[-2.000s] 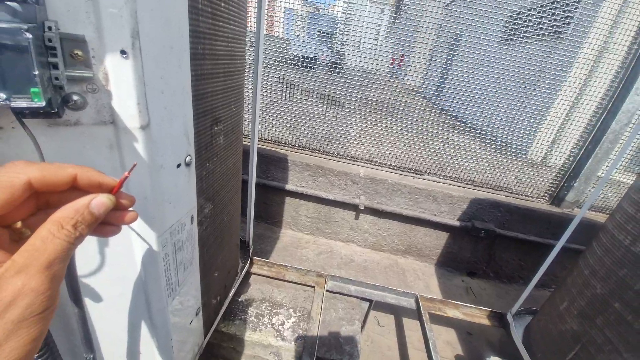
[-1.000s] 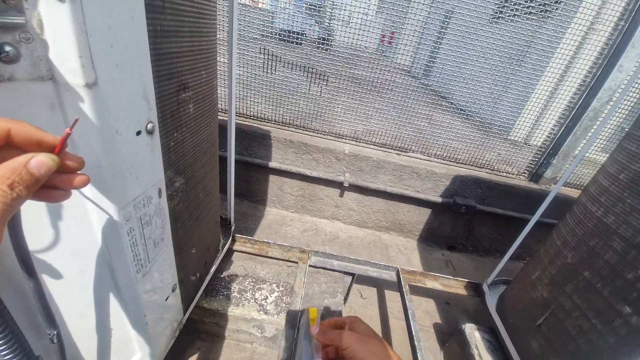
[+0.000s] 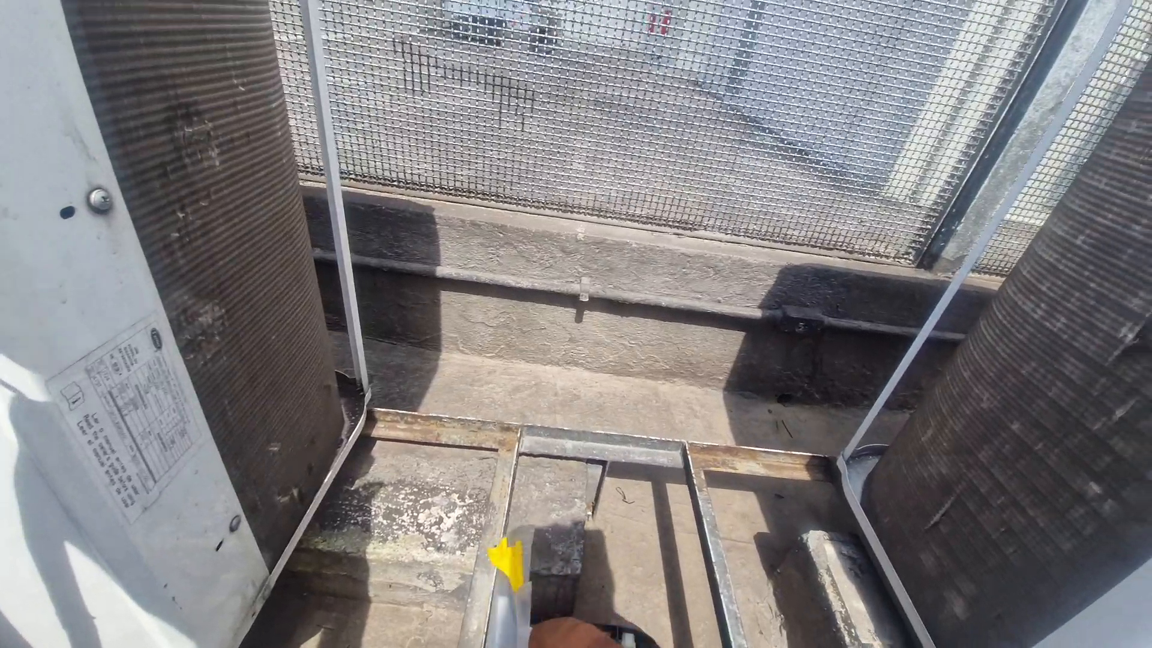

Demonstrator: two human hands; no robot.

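Note:
Part of my right hand (image 3: 571,633) shows at the bottom edge, right beside a translucent plastic piece (image 3: 510,612) with a bright yellow end (image 3: 508,563). The hand appears shut on this piece, though its fingers are mostly cut off by the frame. Just right of the hand is a small part of a black object (image 3: 637,637) with a light spot. My left hand is out of view, and so is the red-tipped wire. At left stands a white metal unit panel (image 3: 54,261) with a printed label (image 3: 130,418), beside a dark finned coil (image 3: 211,243).
A rusty metal frame (image 3: 706,517) spans the floor below. Thin metal uprights (image 3: 333,198) stand at both sides, with another finned coil (image 3: 1035,387) at right. Behind are a concrete ledge (image 3: 540,337), a conduit (image 3: 666,304) and wire mesh (image 3: 612,117).
My left hand, which held a red-tipped wire in both earlier frames, has left view. My right hand and the yellow-ended piece came in one second ago; less of that hand shows now.

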